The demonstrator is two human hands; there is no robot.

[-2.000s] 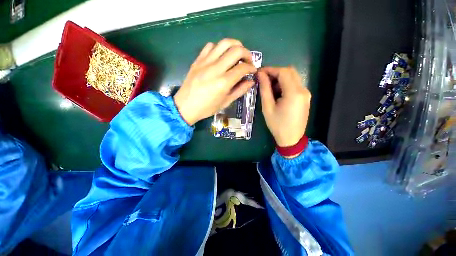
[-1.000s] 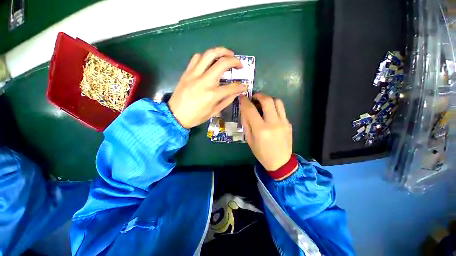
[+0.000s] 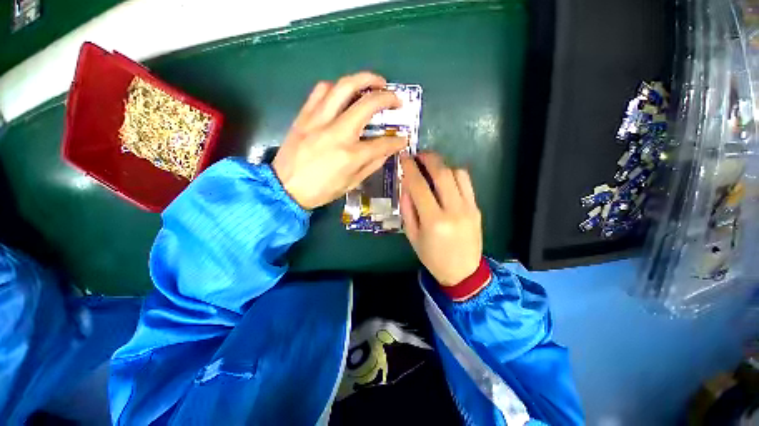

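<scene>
A phone housing (image 3: pixel 383 187) lies on the green bench in front of me, its long side pointing away. Its far end is silvery white; its near end shows blue, white and orange-gold parts. My left hand (image 3: pixel 337 141) lies over its left side and grips it, fingers on the far half. My right hand (image 3: pixel 443 218) is at its right edge, thumb and fingertips touching the edge near the middle. The fingertips are slightly blurred, and I cannot tell if they hold a small part. The fingers hide part of the housing's middle.
A red bin (image 3: pixel 86 137) with pale gold pieces (image 3: pixel 165 127) stands at the left. A black tray (image 3: pixel 574 141) at the right holds a heap of small boards (image 3: pixel 628 166). Clear plastic trays (image 3: pixel 703 191) lie beyond it. A white rail (image 3: pixel 191 27) runs behind. A blue sleeve shows at the far left.
Since two seconds ago my right hand has moved from the housing's far right part down along the edge towards me. My left hand has stayed on the housing, and more of its far end shows.
</scene>
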